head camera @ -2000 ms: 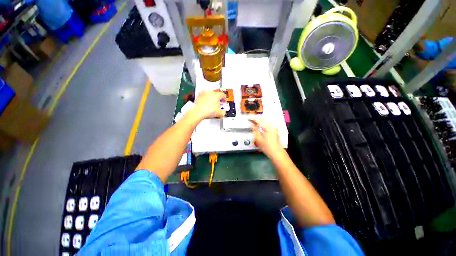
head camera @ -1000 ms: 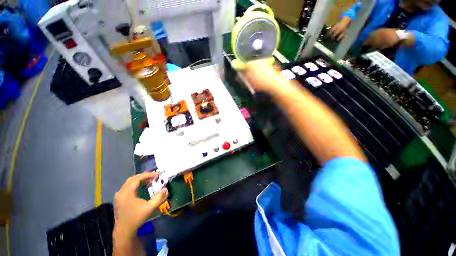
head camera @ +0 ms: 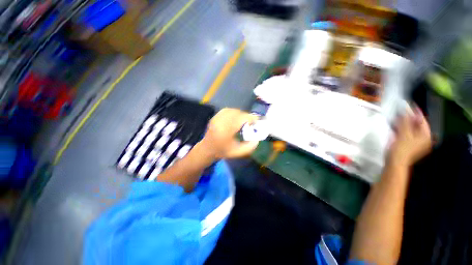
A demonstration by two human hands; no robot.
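Note:
The frame is blurred. My left hand (head camera: pixel 227 133) holds a white housing (head camera: pixel 252 131) between thumb and fingers, just off the front left corner of the white press base (head camera: pixel 331 116). My right hand (head camera: pixel 412 135) is at the right edge of the press base, fingers raised; whether it holds anything is too blurred to tell. The orange-brown fixture (head camera: pixel 368 82) sits on the base, with a second one blurred to its left. A black blister tray (head camera: pixel 181 114) with rows of white housings lies at the left, below bench level.
A red button (head camera: pixel 343 159) is on the base's front edge, with an orange connector (head camera: pixel 279 146) below left. A lime green fan (head camera: pixel 442 83) is blurred at the right. A cardboard box (head camera: pixel 124 39) and blue bins stand across the grey floor.
The view has swung left, bringing the part-filled tray in. My left hand still holds the white housing. My right hand has come back from near the fan to the base's right edge.

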